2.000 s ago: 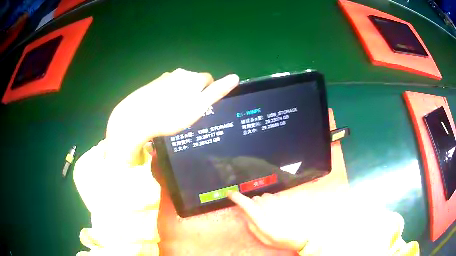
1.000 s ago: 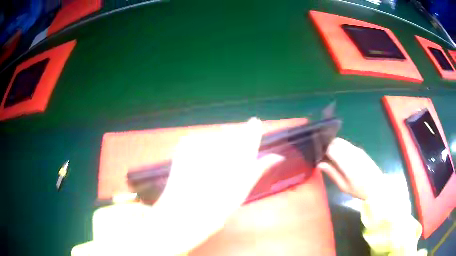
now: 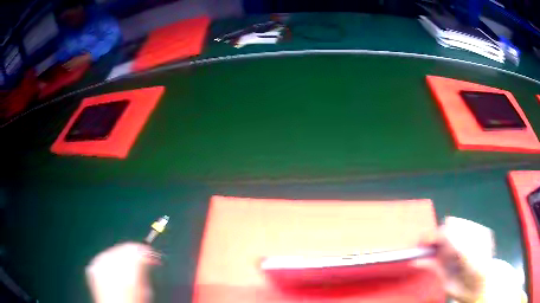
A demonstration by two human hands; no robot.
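The tablet [image 3: 349, 260] is tilted nearly edge-on above the orange foam pad [image 3: 320, 222], its long edge bright and the face below it reddish. My right hand [image 3: 468, 254] holds the tablet by its right end. My left hand [image 3: 121, 272] is off the tablet, left of the pad, blurred and cut by the bottom edge. Its fingertips are right beside the small plug [image 3: 157, 228], silver with a yellowish part, on the green surface. Whether they touch or hold anything cannot be told. A stick in the tablet's right edge cannot be made out.
Other tablets lie on orange pads at the far left [image 3: 97, 120], far right [image 3: 492, 110] and right edge [image 3: 534, 207]. Beyond the belt are a large orange pad [image 3: 174, 41], cables [image 3: 257, 32], white-edged stacks [image 3: 468, 44] and a person in blue [image 3: 89, 41].
My left hand has let go of the tablet and moved left to the plug. The tablet has turned nearly edge-on in my right hand. The view has tilted up, showing the far ledge.
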